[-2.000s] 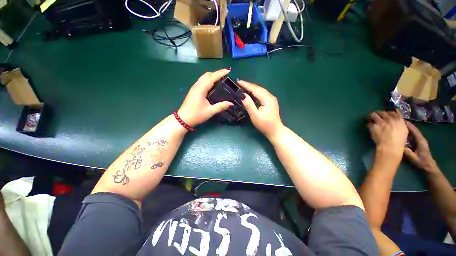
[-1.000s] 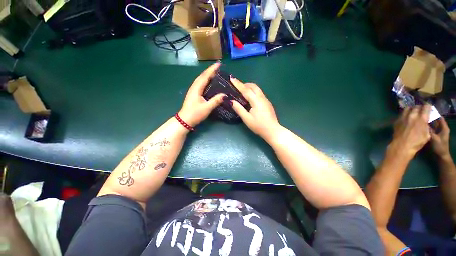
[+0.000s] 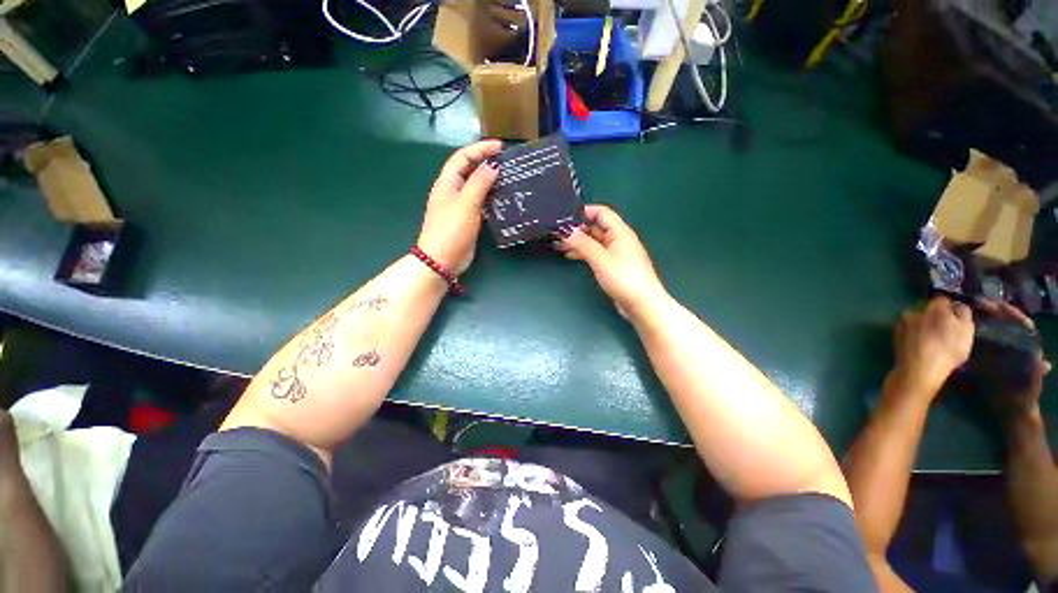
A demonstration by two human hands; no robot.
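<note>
A flat black product box with white print lines on its upper face is held above the dark green tabletop. My left hand grips its left edge, thumb on the printed face. My right hand holds its lower right corner with the fingertips. The box looks closed, and its underside is hidden.
An open box stands at the left. At the back are a brown carton, a blue bin and black cables. At the right, another person's hands work by an open box.
The box has turned in my hands, and its printed face now shows wide and flat. My hands have moved apart to its edges. The neighbour's hands hold a dark item instead of a white one.
</note>
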